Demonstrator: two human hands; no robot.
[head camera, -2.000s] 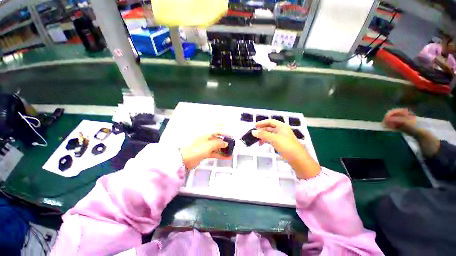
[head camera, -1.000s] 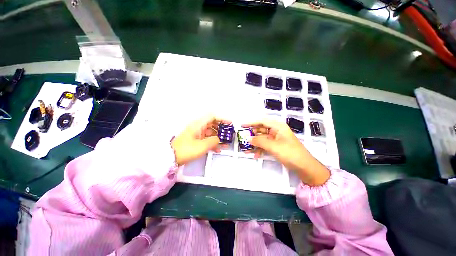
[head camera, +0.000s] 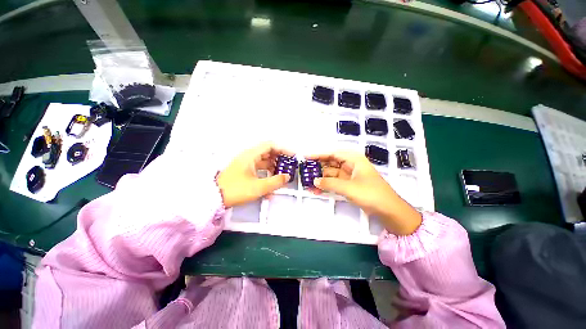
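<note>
My left hand (head camera: 250, 177) holds a black watch body (head camera: 286, 166) between thumb and fingers. My right hand (head camera: 350, 180) holds another watch body (head camera: 310, 172) close beside it. Both show dark faces with small bright marks, a lit screen or reflections, I cannot tell which. Both are held above the white blister tray (head camera: 244, 103). Several black watch bodies (head camera: 376, 101) lie in the pockets at the tray's right side; one near the right edge (head camera: 404, 158) sits tilted. My palms are partly hidden by my fingers.
Left: sample parts on white paper (head camera: 77, 153), a black smartphone (head camera: 133, 149) and a zip bag (head camera: 132, 95) beside a post. Right: another smartphone (head camera: 489, 188), a white tray (head camera: 565, 154) and a person's dark sleeve (head camera: 536, 276). The green conveyor (head camera: 283, 35) runs behind.
The view has tilted down since the oldest frame. My hands still hold both watch bodies side by side; the right one now shows a dark marked face instead of a brighter one.
</note>
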